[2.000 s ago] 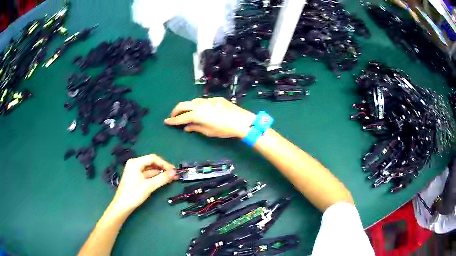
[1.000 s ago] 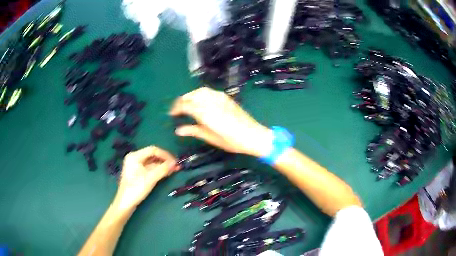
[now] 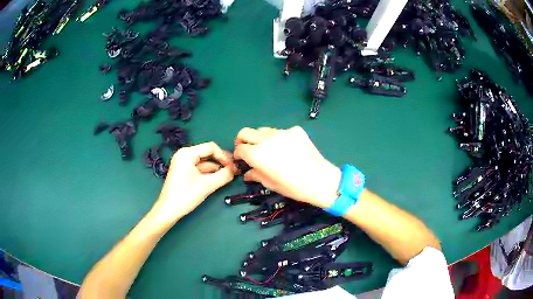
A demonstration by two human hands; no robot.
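Note:
My left hand (image 3: 196,175) and my right hand (image 3: 286,163) meet at the fingertips over the green bench. A small dark part (image 3: 240,166) shows between the fingers; most of it is hidden, and whether it is joined to a device unit cannot be told. Black device units (image 3: 277,208) with red wires lie just below my right hand. More units with a green circuit board (image 3: 310,238) lie nearer me. A loose pile of small black fittings (image 3: 166,87) lies to the upper left, a few with pale grey faces.
A large heap of black units (image 3: 488,146) lies at the right. Another heap (image 3: 327,35) surrounds the white uprights (image 3: 384,26) at the back. Units with yellow-green parts (image 3: 35,41) lie far left. A red stool (image 3: 476,274) stands beyond the bench edge, lower right.
My right hand has come down to meet my left hand's fingertips. The pale unit by my left fingers is now hidden. The view has shifted, so the back heaps sit higher and further right.

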